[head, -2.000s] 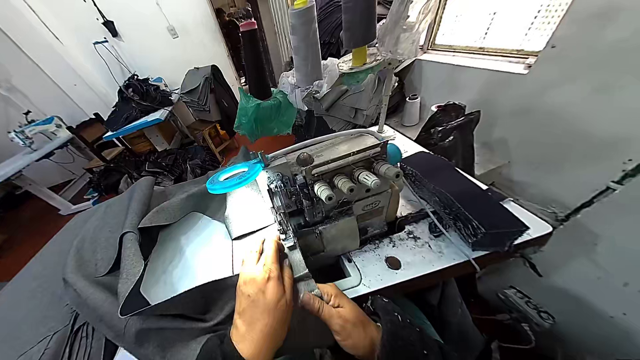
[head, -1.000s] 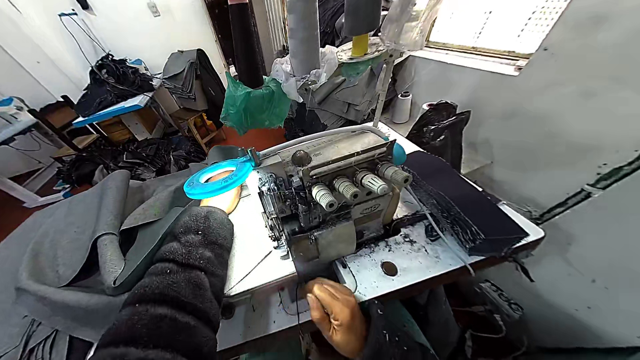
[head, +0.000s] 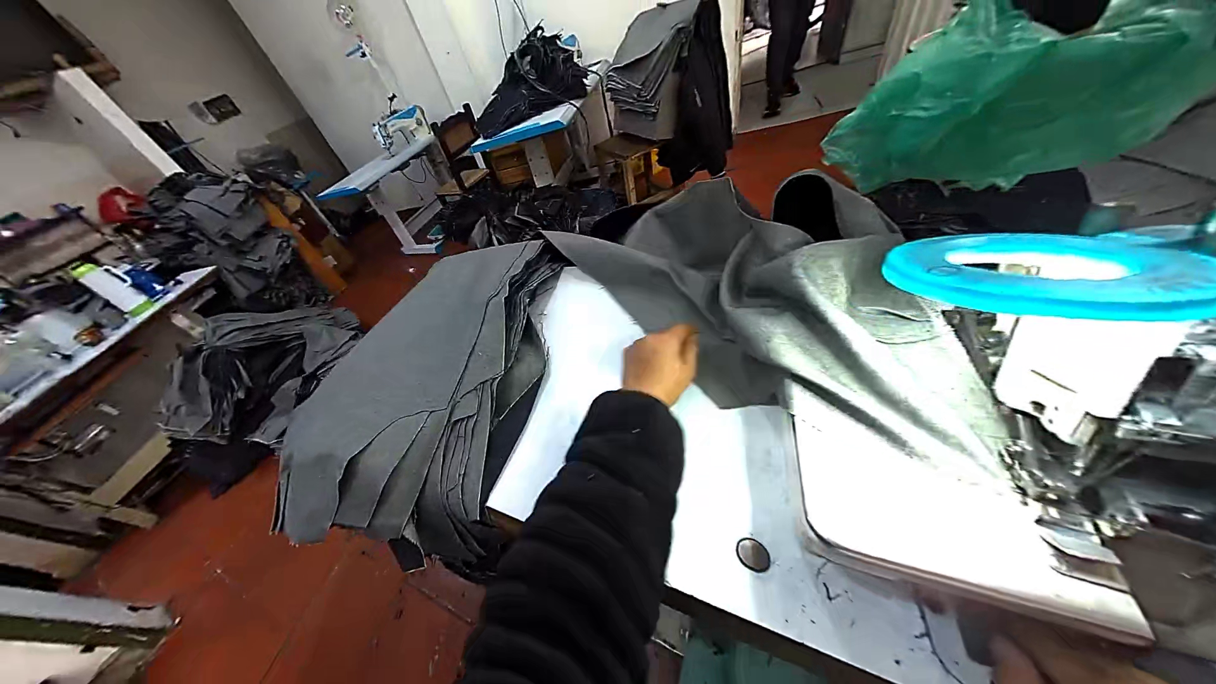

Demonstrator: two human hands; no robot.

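Observation:
My left hand (head: 661,364), in a black sleeve, is closed on the edge of a grey fabric piece (head: 760,275) that lies bunched over the white table (head: 722,446). The fabric reaches right to the needle area of an overlock sewing machine (head: 1073,380), under a lit blue ring lamp (head: 1045,275). Only part of my right hand (head: 1054,657) shows, blurred, at the bottom edge near the machine's front plate; what its fingers do is hidden. Left of my left hand, a stack of grey fabric pieces (head: 408,389) hangs over the table's edge.
A green plastic bag (head: 1016,95) hangs at the upper right. Behind are another sewing machine (head: 404,128), a table with dark cloth (head: 532,133) and a pile of grey fabric (head: 655,66). More cloth is heaped at left (head: 256,361). A person's legs (head: 787,47) show in the doorway.
The view has swung left. My left hand, by the ring lamp one second ago, is now at the grey fabric farther left. My right hand has moved largely out of the picture.

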